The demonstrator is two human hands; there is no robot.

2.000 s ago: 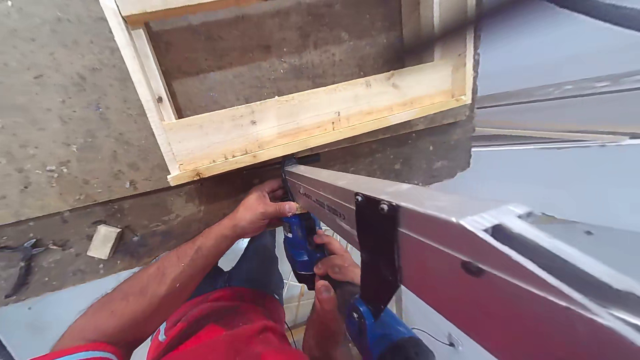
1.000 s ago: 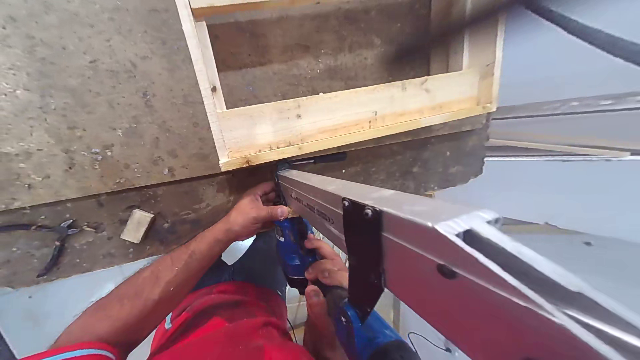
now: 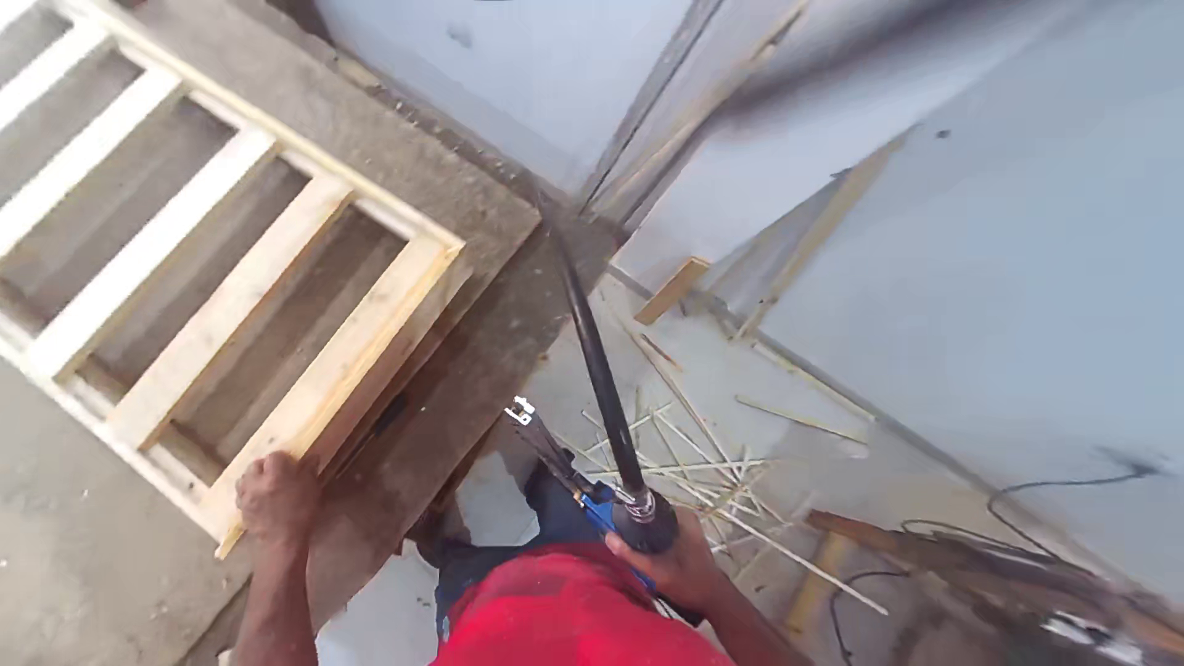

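My left hand (image 3: pixel 277 495) grips the near corner of a slatted wooden frame (image 3: pixel 324 365), its fingers curled over the end board. The frame lies flat on a worn, stained worktop (image 3: pixel 430 462). My right hand (image 3: pixel 680 564) is closed around a blue and black pneumatic nailer (image 3: pixel 601 511), held in front of my red shirt and clear of the frame. A black air hose (image 3: pixel 597 356) runs up from the tool. Its metal nose (image 3: pixel 520 412) points up and left, near the edge of the worktop. The handle is mostly hidden by my hand and the hose end.
Thin wood strips (image 3: pixel 712 472) lie scattered on the floor right of the worktop. A short board (image 3: pixel 672 289) rests near pale panels (image 3: pixel 999 305). At the lower right are a dark timber piece (image 3: pixel 925 555) and a loose black cable (image 3: pixel 1045 483).
Both hands were at the blue tool beside the frame's edge. My left hand has let go of it and now grips the frame; my right still holds the tool. The view has turned strongly.
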